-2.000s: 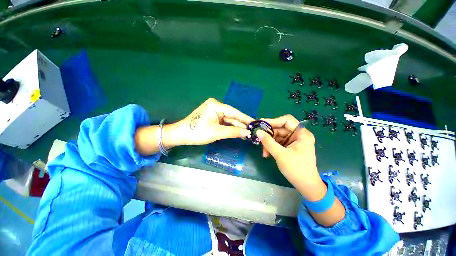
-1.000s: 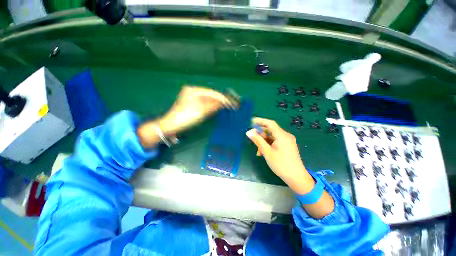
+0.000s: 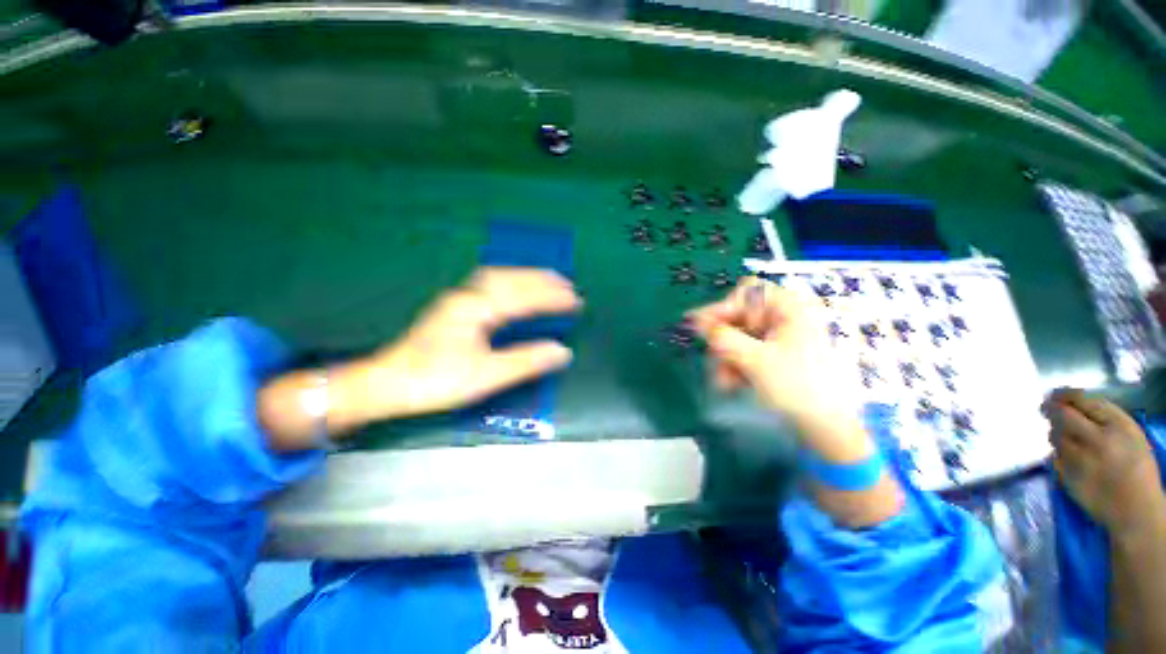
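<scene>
My left hand (image 3: 467, 339) is empty, its thumb and fingers spread above the blue perforated strip (image 3: 531, 249), partly covering it. My right hand (image 3: 754, 339), blurred, pinches a small black spidery part (image 3: 680, 335) at its fingertips, just above the green surface. A thin grey tool, perhaps tweezers (image 3: 756, 298), shows at the right fingers. More black spidery parts (image 3: 679, 235) lie in rows beyond the right hand. Others lie on the white foam sheet (image 3: 1004, 409) at the right, partly hidden by my right hand and sleeve.
Small dark units (image 3: 555, 139) lie along the far side, one at far left (image 3: 188, 127). A dark blue pad (image 3: 867, 228) and white glove-like shape (image 3: 803, 147) are behind the sheet. Another person's hand (image 3: 1102, 454) is at the sheet's right edge. The pale rail (image 3: 486, 492) runs in front.
The round glossy piece is gone from my hands. My left hand has let go and opened; my right hand has moved towards the parts and holds a spidery one. The view has swung right.
</scene>
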